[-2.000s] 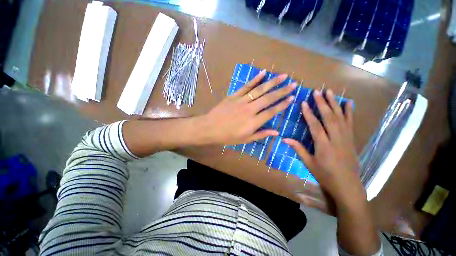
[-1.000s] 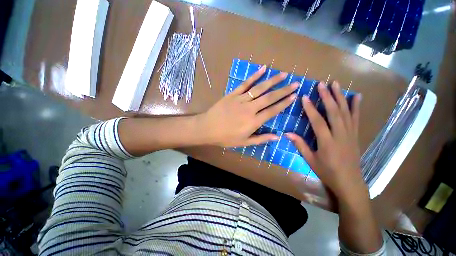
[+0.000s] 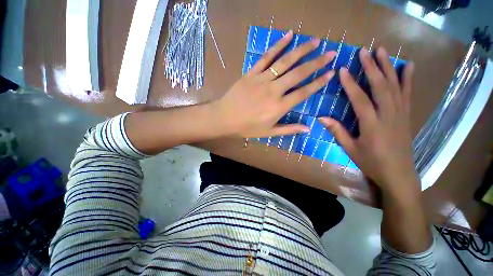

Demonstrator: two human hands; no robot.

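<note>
A bright blue solar cell panel with pale ribbon lines lies on the brown tabletop in front of me. Thin ribbon ends stick out past its far and near edges. My left hand lies flat over the panel's left part, fingers spread, with a ring on one finger. My right hand lies over its right part, fingers apart and thumb pointing at my left thumb. Both hands are bare and hide much of the panel's middle. Neither hand grips anything that I can see.
Two stacks of white strips stand at the left. A loose pile of silvery ribbon wire lies beside them. A white ribbon tray with long ribbons is at the right. Black cable is at lower right. Blue plastic stool at lower left.
The view has shifted, so the table things sit higher and the dark cell stacks are mostly out of view. Both hands remain on the panel. The panel's cell rows look closer together than two seconds ago.
</note>
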